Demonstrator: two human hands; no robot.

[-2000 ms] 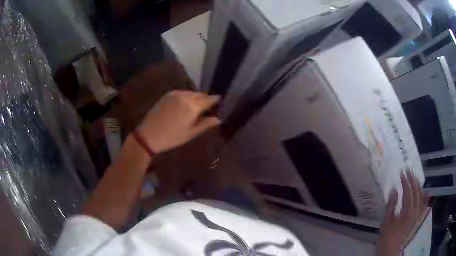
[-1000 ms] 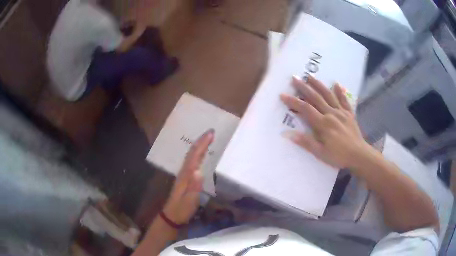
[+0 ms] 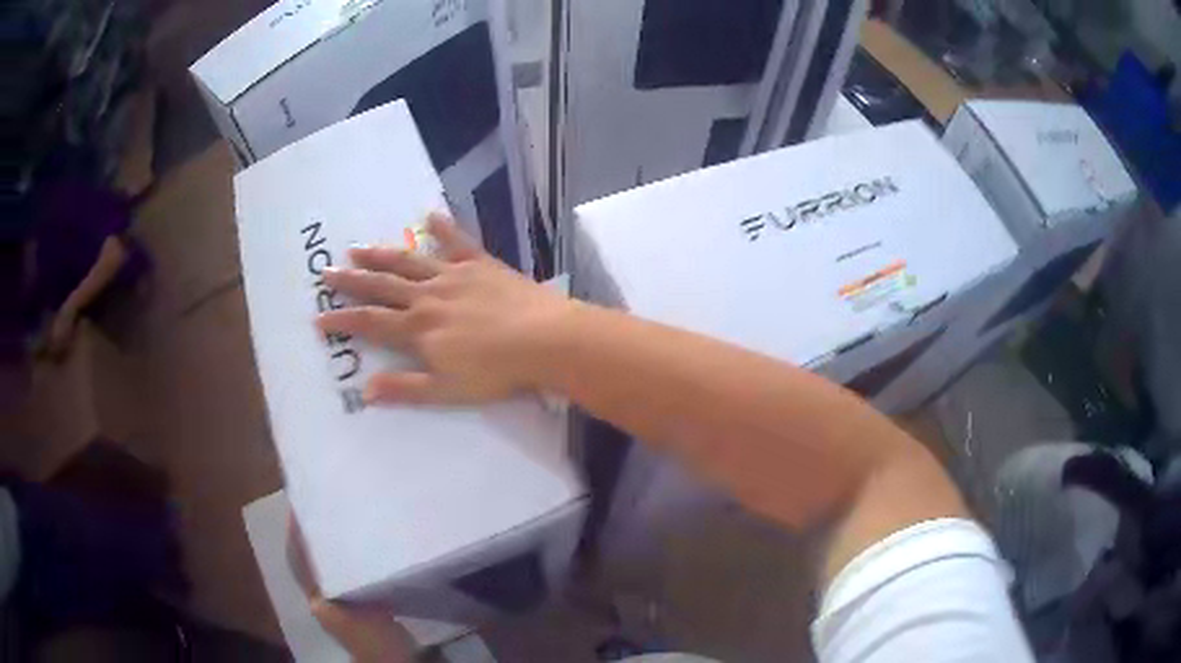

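A white retail box (image 3: 389, 479) with "FURRION" in black on its top stands in front of me, left of the picture's middle. A warning label (image 3: 417, 236) with orange shows near its top's right edge. My right hand (image 3: 440, 317) lies flat on the box top, fingers spread across the lettering. My left hand (image 3: 356, 628) is at the box's near left corner, low in the picture; its fingers run along the box's left side and it is partly hidden by the box and blurred.
Another FURRION box (image 3: 686, 259) with an orange-topped label stands to the right, a smaller-looking white box (image 3: 1049, 149) beyond it. More white boxes (image 3: 376, 65) stand behind. A person's arm (image 3: 88, 298) and dark purple clothing show at the left. Brown cardboard (image 3: 194, 337) covers the floor there.
The view has swung to the right. My right hand is still on the box top. My left hand has gone from beside the box to its near left corner.
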